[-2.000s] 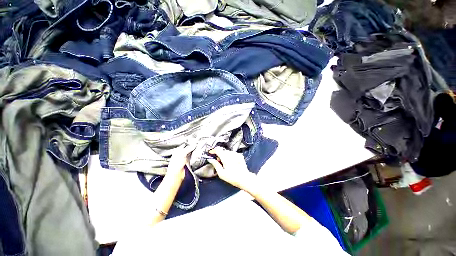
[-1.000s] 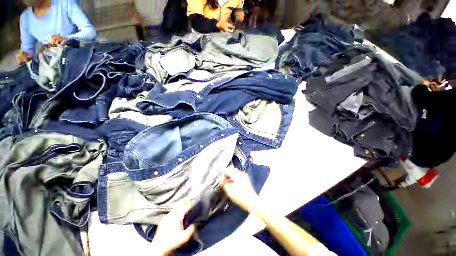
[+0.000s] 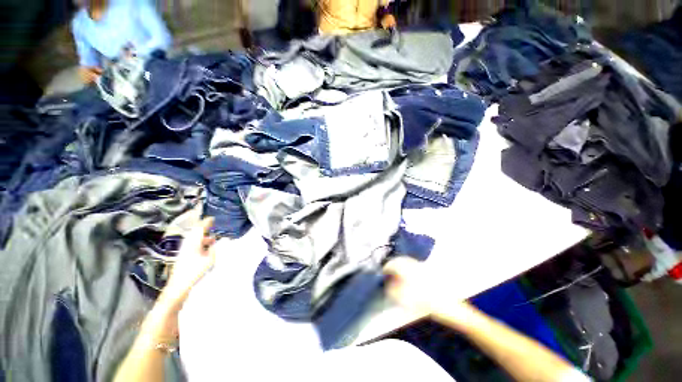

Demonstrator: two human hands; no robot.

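A denim garment (image 3: 329,224), pale grey inside with dark blue edges, lies crumpled in front of me on the white table (image 3: 478,231). My right hand (image 3: 407,283) is at its near right part, by a dark blue panel (image 3: 350,306); it is blurred, and the fingertips seem to pinch the edge. My left hand (image 3: 196,250) is off this garment, at the right side of a grey-green garment pile (image 3: 90,246), with its fingers apart and nothing seen in it.
Blue denim is heaped behind and at the left. A charcoal garment heap (image 3: 591,142) lies at the right. Blue (image 3: 516,310) and green (image 3: 636,336) crates stand below the table's right edge. Two people, one in light blue (image 3: 120,33), one in orange (image 3: 348,15), are beyond the table.
The garment has been turned over and rearranged; its open blue band no longer faces up. My left hand has let go and moved left. My right hand has moved to the near edge.
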